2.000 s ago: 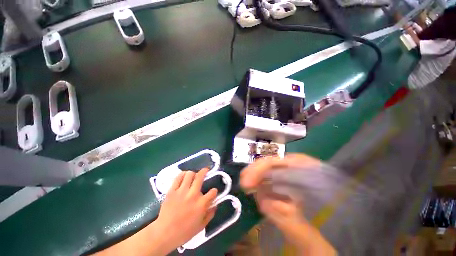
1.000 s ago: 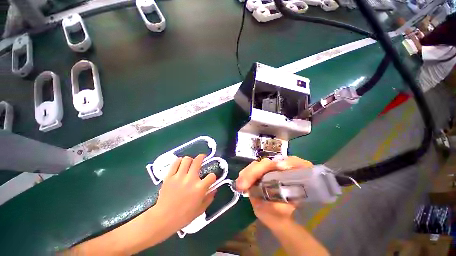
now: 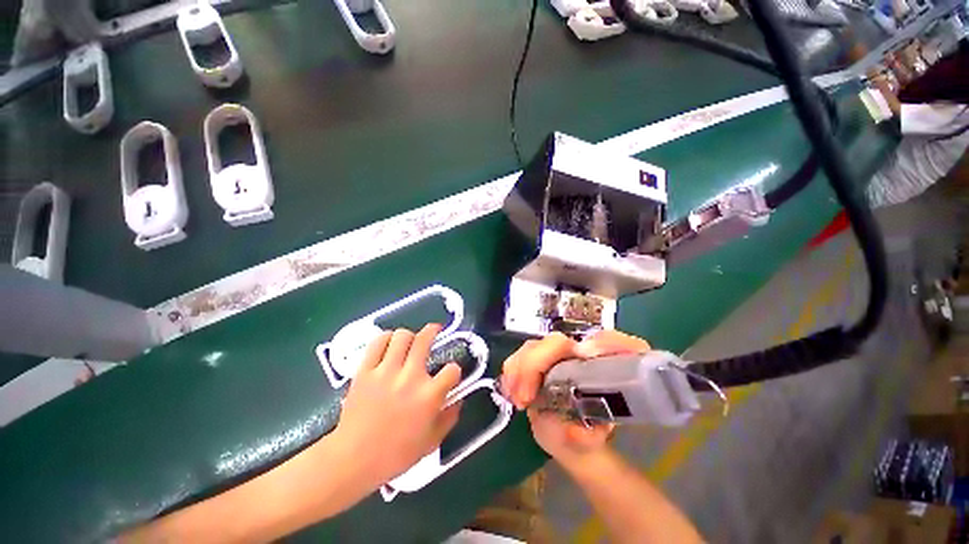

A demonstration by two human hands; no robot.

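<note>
Three white plastic housings, oval loop frames, lie side by side on the green bench strip. My left hand rests over them with its fingers on the middle housing, hiding parts of the lower two. My right hand grips a grey electric screwdriver with a black cable from its rear. Its front end points left at the loop end of the nearest housing; the tip is hidden by my fingers. The white screw feeder stands just beyond my right hand, with brassy specks in its front tray.
More white housings lie on the dark green conveyor belt beyond the pale metal rail. A second grey tool lies right of the feeder. A grey post stands at left. The thick black cable loops at right. A person's sleeve shows far right.
The housings on the belt have shifted right in view. The screwdriver, blurred at first, now shows clearly in my right hand. My left hand has stayed on the housings.
</note>
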